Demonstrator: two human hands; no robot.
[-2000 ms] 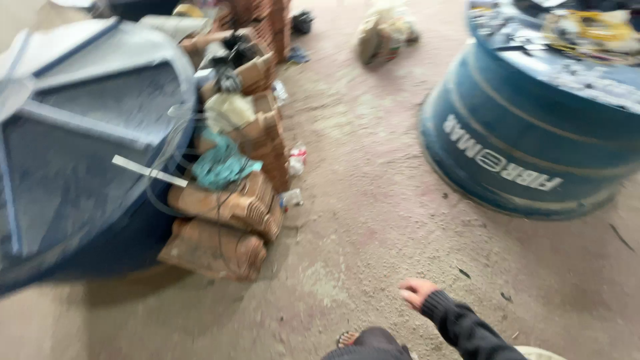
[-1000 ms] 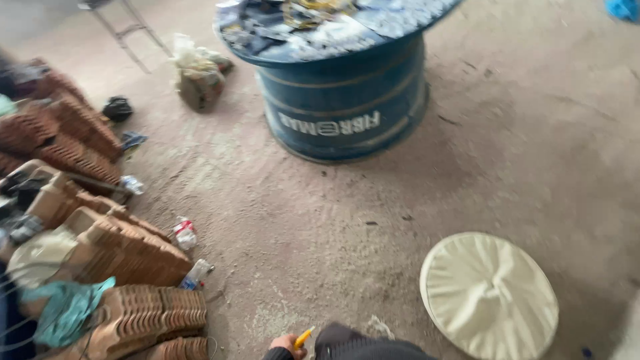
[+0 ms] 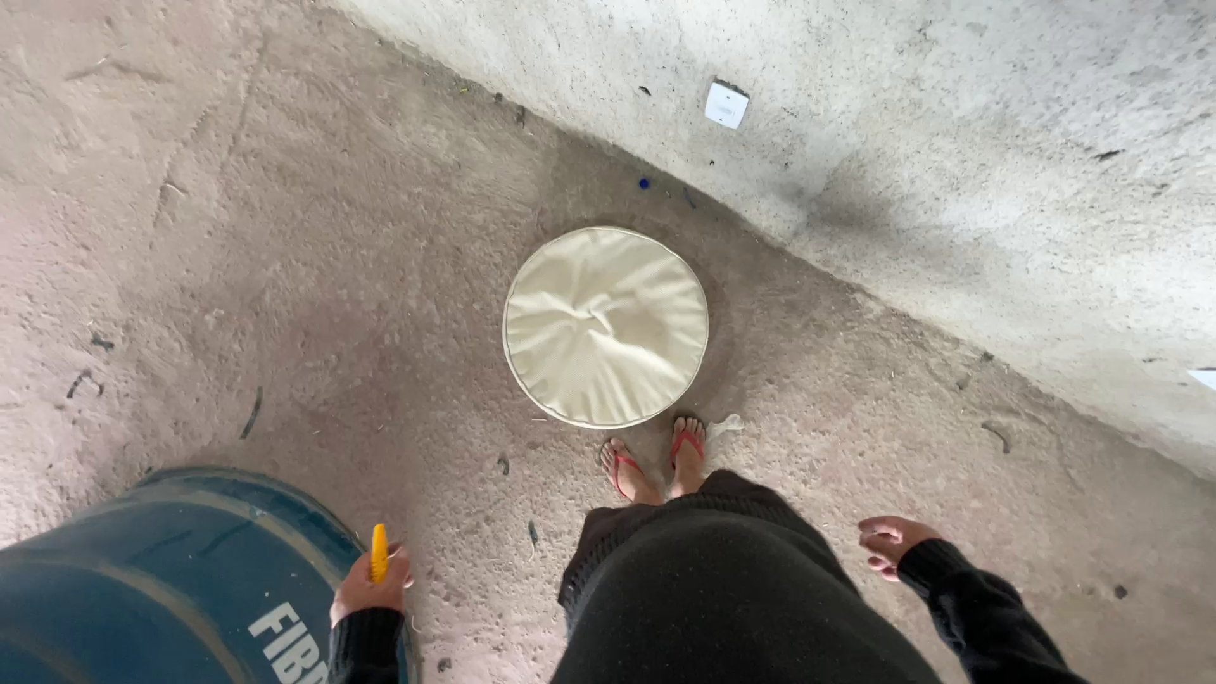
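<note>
My left hand [image 3: 370, 581], in a dark knit sleeve, is closed around a small yellow tool handle [image 3: 379, 551] whose kind I cannot tell; it is beside the rim of a blue tank. My right hand [image 3: 893, 544] hangs over the floor at the right, fingers loosely curled and apart, with nothing seen in it. A round cream-colored cushioned seat or pouf [image 3: 606, 328] with a gathered center stands in front of my feet, touched by neither hand.
The blue tank [image 3: 161, 589] with white lettering fills the lower left. A rough white wall [image 3: 950, 171] with a white cover plate [image 3: 727, 104] runs across the upper right. A blue bottle cap [image 3: 643, 183] and dark scraps lie on the concrete floor [image 3: 332, 285]. My feet wear red-strapped sandals.
The view has turned far to the right, away from the stacked clay tiles. The round cream seat is now in front of my feet, and both hands are in view.
</note>
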